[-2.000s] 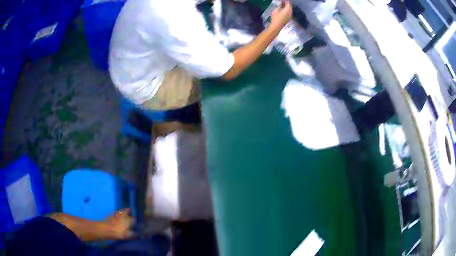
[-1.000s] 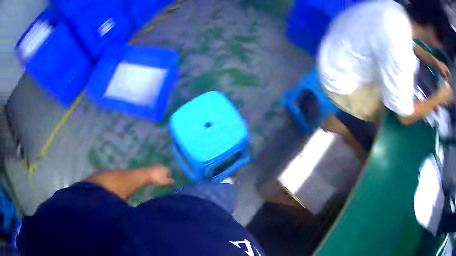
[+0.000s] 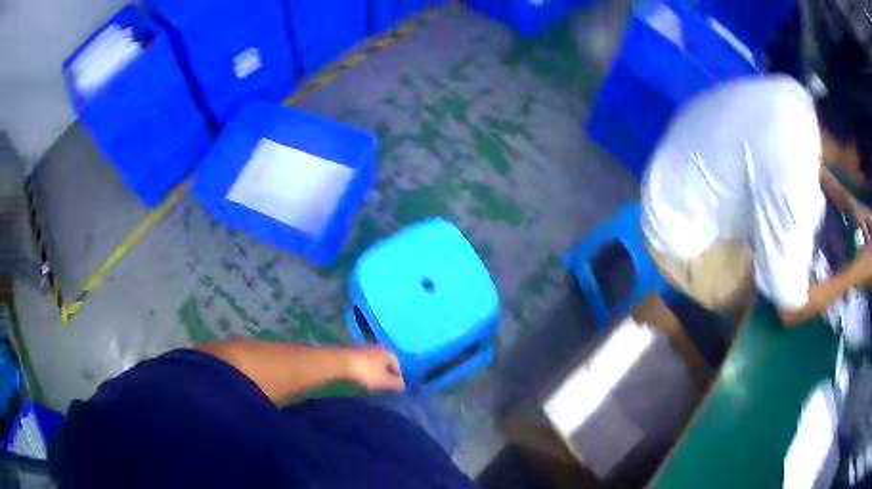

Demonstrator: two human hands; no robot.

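A light-blue plastic stool with a small centre hole stands upright on the floor in front of me. My left hand reaches in from the lower left, at the stool's near left corner. The hand is blurred; its fingers are not clear, and I cannot tell whether it touches the stool. My right hand is out of the picture. Just beyond the stool, to the left, a blue crate on the floor holds white sheets.
Blue crates are stacked behind yellow-black line tape. More crates stand at upper right. A person in a white shirt sits on a blue stool at the green bench. An open cardboard box with white contents lies beside the bench.
The view has swung left and down from the bench to the floor and stool. My left hand, earlier short of the stool, now overlaps its near left corner. The seated person stays at the bench.
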